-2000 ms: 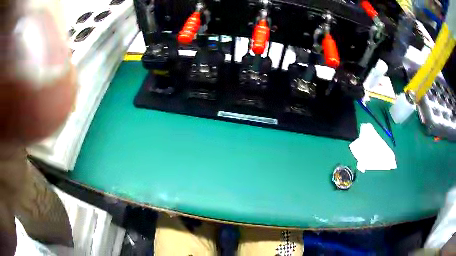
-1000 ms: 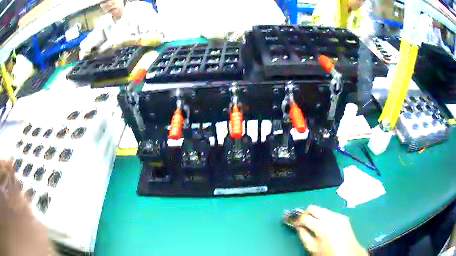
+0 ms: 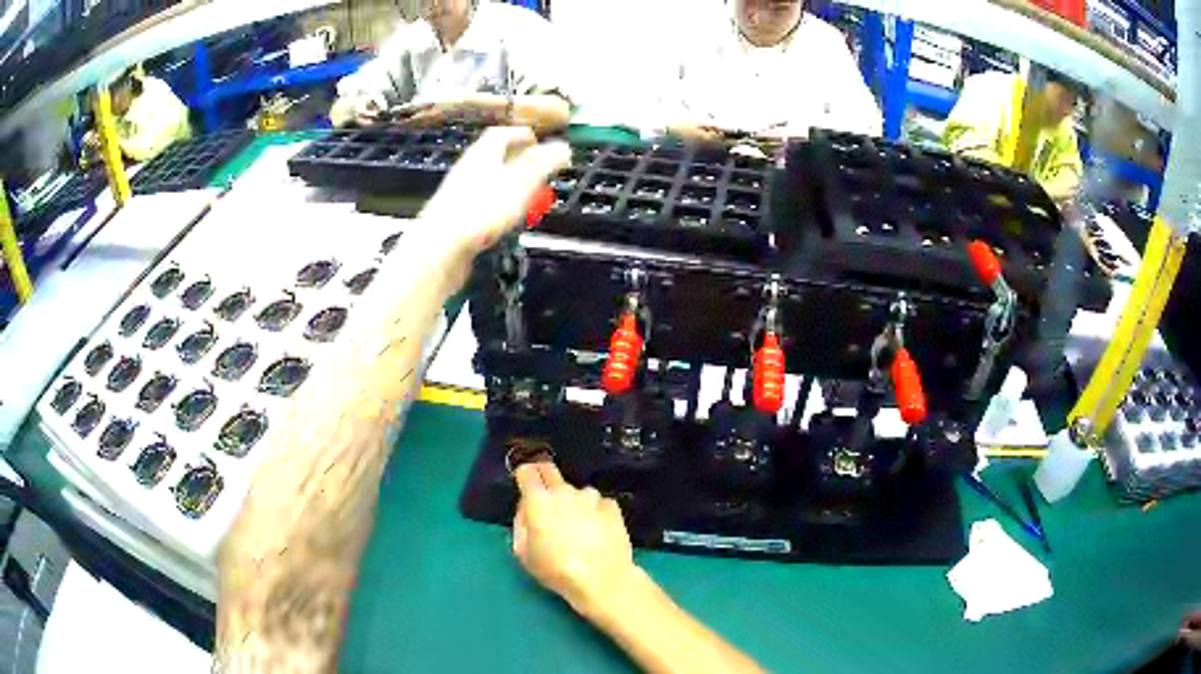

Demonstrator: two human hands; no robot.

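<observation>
The long black press fixture [image 3: 856, 523] stands on the green bench with a row of toggle clamps. A round watch housing [image 3: 527, 453] with a metallic rim is at the leftmost lower nest. My right hand [image 3: 573, 529] has its fingertips on the housing's near edge; its thumb is hidden. My left hand [image 3: 498, 182] is at the raised leftmost clamp, its fingers around the red grip [image 3: 540, 204], which shows partly below them. The middle clamps' red grips [image 3: 769, 373] hang down; the rightmost red grip [image 3: 985, 262] points up.
A white foam tray [image 3: 244, 270] with rows of dark watches lies left, under my left forearm. Black trays [image 3: 659, 191] stand behind the fixture. At right are a white wipe [image 3: 998, 571], blue sticks [image 3: 1014, 511], a small bottle [image 3: 1064, 461] and a blister tray [image 3: 1159, 428]. People sit opposite.
My right hand has carried the watch housing from the bench front left to the leftmost nest. My left hand has moved from the lower left edge up to the leftmost clamp grip.
</observation>
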